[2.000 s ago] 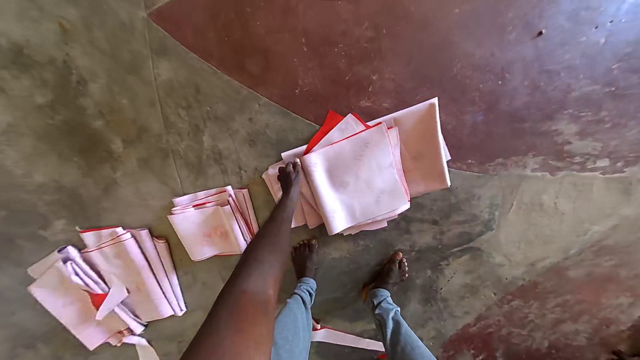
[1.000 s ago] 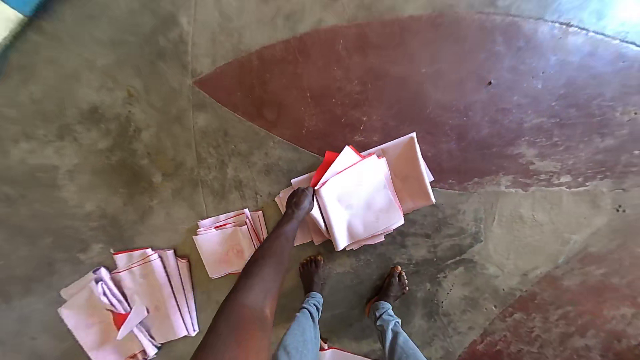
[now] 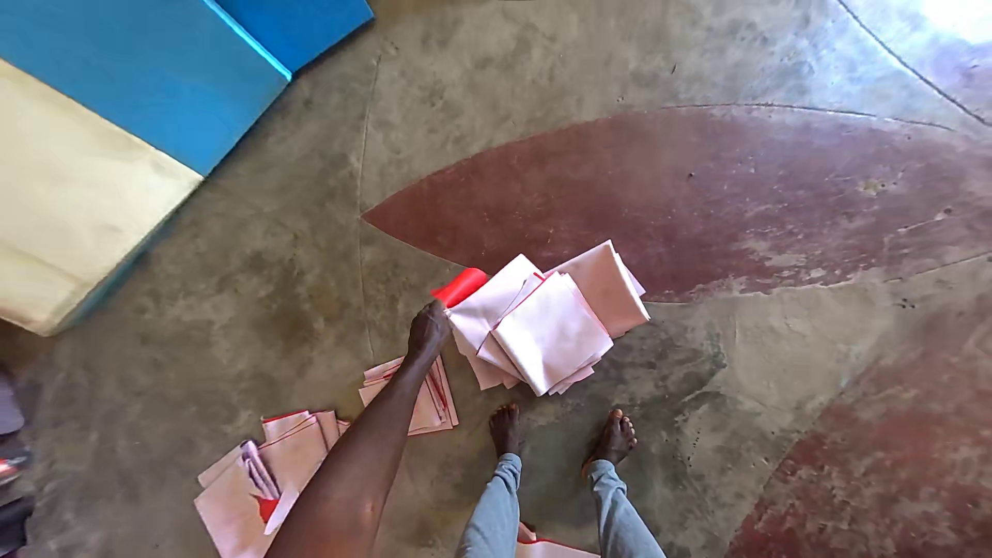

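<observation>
My left hand (image 3: 428, 325) grips the left corner of a folded pinkish-white cloth (image 3: 496, 298) with a red part (image 3: 461, 287). That cloth lies partly under a square folded cloth (image 3: 554, 333) on a pile of folded cloths on the floor. A further folded cloth (image 3: 601, 287), more tan in tone, lies at the pile's right side. My left forearm partly covers a smaller stack of red-edged cloths (image 3: 434, 399). My right hand is not in view.
Another group of folded cloths (image 3: 298, 442) lies at the lower left, partly behind my forearm. More cloth (image 3: 550, 549) shows between my legs, behind my bare feet. A blue and cream surface (image 3: 155, 85) stands at the upper left. The floor has dark red painted shapes.
My left hand has moved left with the cloth's corner, so more of that cloth and its red part shows beside the square one. The view has shifted, bringing in the blue and cream surface.
</observation>
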